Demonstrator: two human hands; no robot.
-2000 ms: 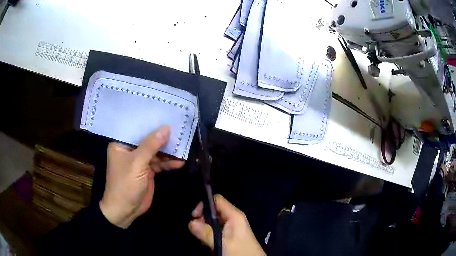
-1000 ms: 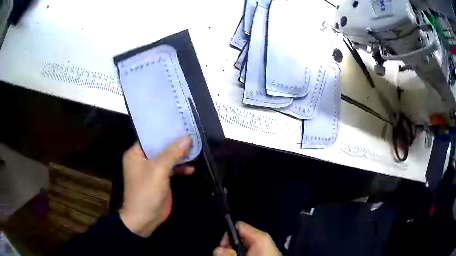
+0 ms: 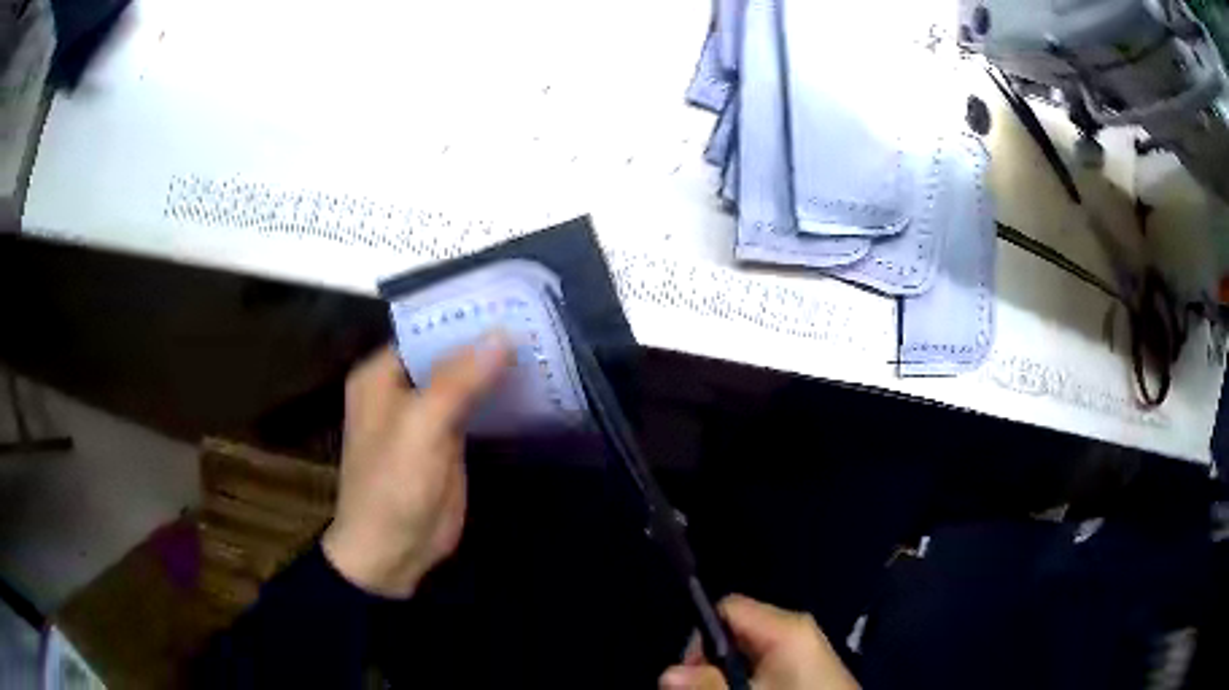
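A pale pocket flap piece (image 3: 519,384) with a row of small dark stitch marks lies on dark fabric (image 3: 590,276), which shows beyond its top and right edges. My left hand (image 3: 411,465) holds the piece over the table's front edge, thumb on its pale face. My right hand (image 3: 768,654), cut off by the bottom edge, holds the long black shears (image 3: 647,492). The blades lie along the piece's right side, their tips near its upper right corner. The piece's lower end is blurred.
Overlapping pale trimmed pieces (image 3: 842,162) lie on the white table (image 3: 404,108). Small scissors with dark reddish loops (image 3: 1152,337) and a thin dark pointed tool (image 3: 1058,256) lie right of them, by the white sewing machine (image 3: 1119,54). A brown stack (image 3: 270,519) stands lower left.
The held piece has moved down toward the lap and right in view, with the thumb now nearer its middle. The shears have also shifted right. The table and pile appear farther right.
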